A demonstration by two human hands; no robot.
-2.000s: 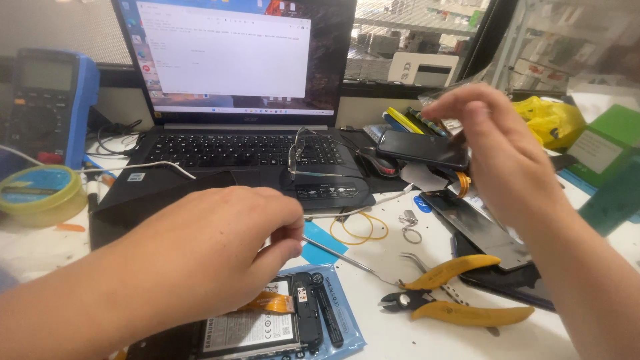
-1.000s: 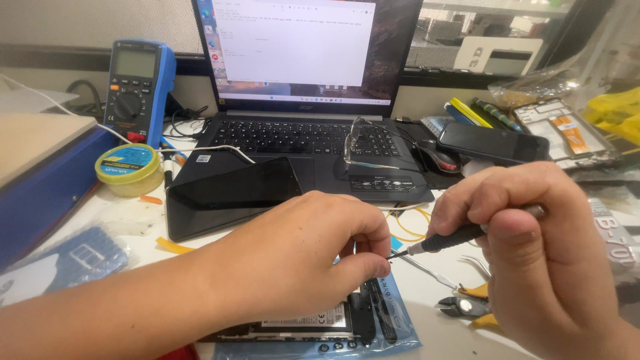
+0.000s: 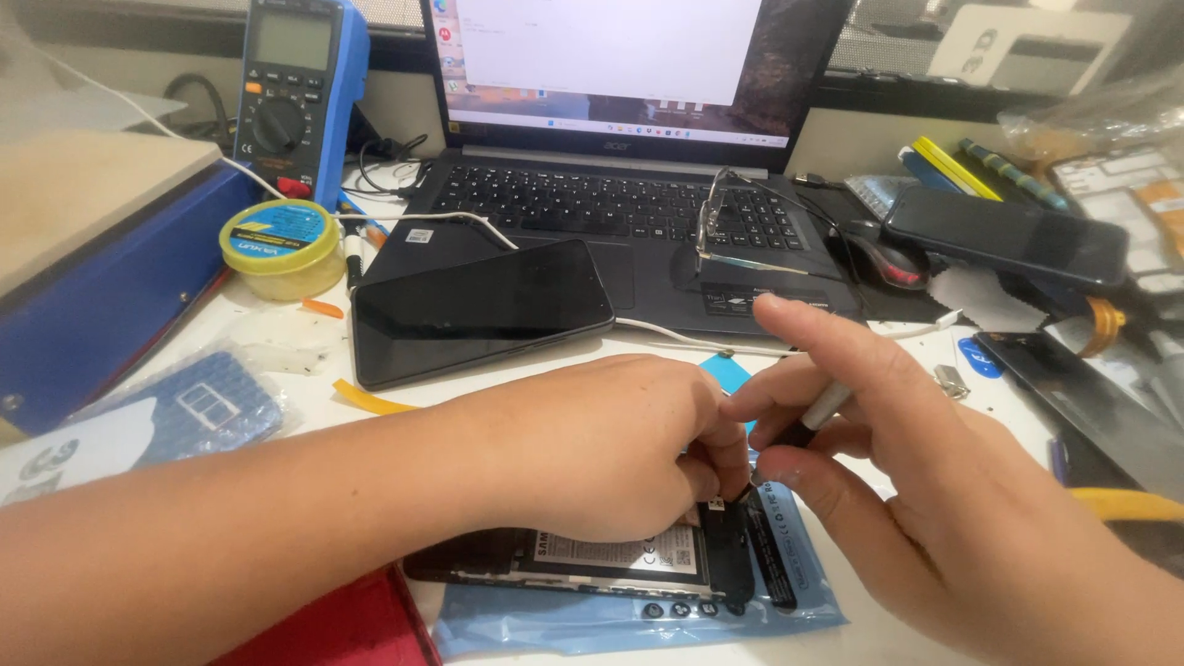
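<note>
An opened smartphone with its battery [image 3: 620,552] exposed lies on a blue plastic pouch [image 3: 647,634] at the bottom middle. My left hand [image 3: 638,444] reaches over the phone's right part, fingertips pinched together near its edge; whether something small is between them is hidden. In my right hand [image 3: 860,435] is a small screwdriver [image 3: 814,414] with a grey and black handle, its lower end slanting down beside my left fingertips at the phone. A black strip [image 3: 772,546] lies on the pouch, just right of the phone.
Behind are a black smartphone [image 3: 481,314], an Acer laptop [image 3: 592,208] with eyeglasses [image 3: 712,227] on it, and a mouse [image 3: 883,254]. At left stand a blue multimeter [image 3: 287,102] and a yellow round tin [image 3: 282,268]. Another phone [image 3: 1008,236] and a dark panel [image 3: 1091,398] lie right.
Both hands have stayed close together over the opened phone since one second ago. Two seconds ago my right hand was raised at the right, away from my left, which held a thin metal tool no longer visible.
</note>
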